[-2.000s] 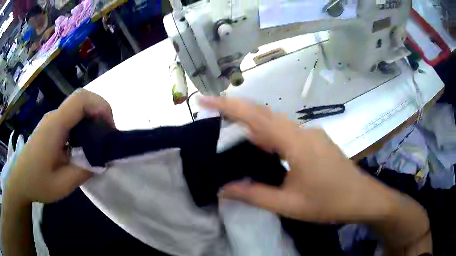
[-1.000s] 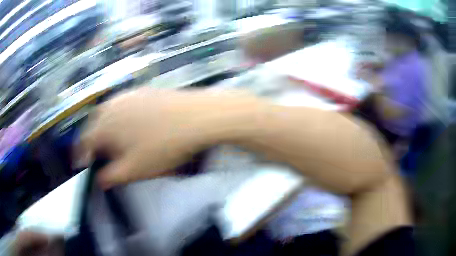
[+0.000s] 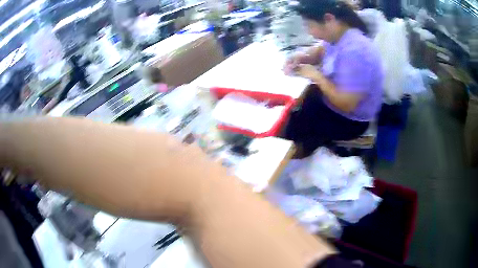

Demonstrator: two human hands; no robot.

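My bare right forearm crosses from the bottom right to the left edge, and its hand is cut off by that edge. My left hand is not in view. The black thread snips (image 3: 167,239) lie on the pale machine bed (image 3: 131,241), below my forearm. The machine parts (image 3: 71,220) at the lower left are blurred and partly hidden by the arm. Dark and grey cloth (image 3: 13,225) shows at the lower left edge. What my hands hold is out of the picture.
A person in a purple top (image 3: 356,70) sits at a white table (image 3: 251,68). A red-rimmed tray (image 3: 285,112) holds white pieces. White fabric (image 3: 327,178) is heaped beyond my table's edge, beside a dark bin with a red rim (image 3: 411,225).
The view has swung to the right. My right arm has moved left across the picture and its hand has left the frame. The seated person and red tray show more clearly.
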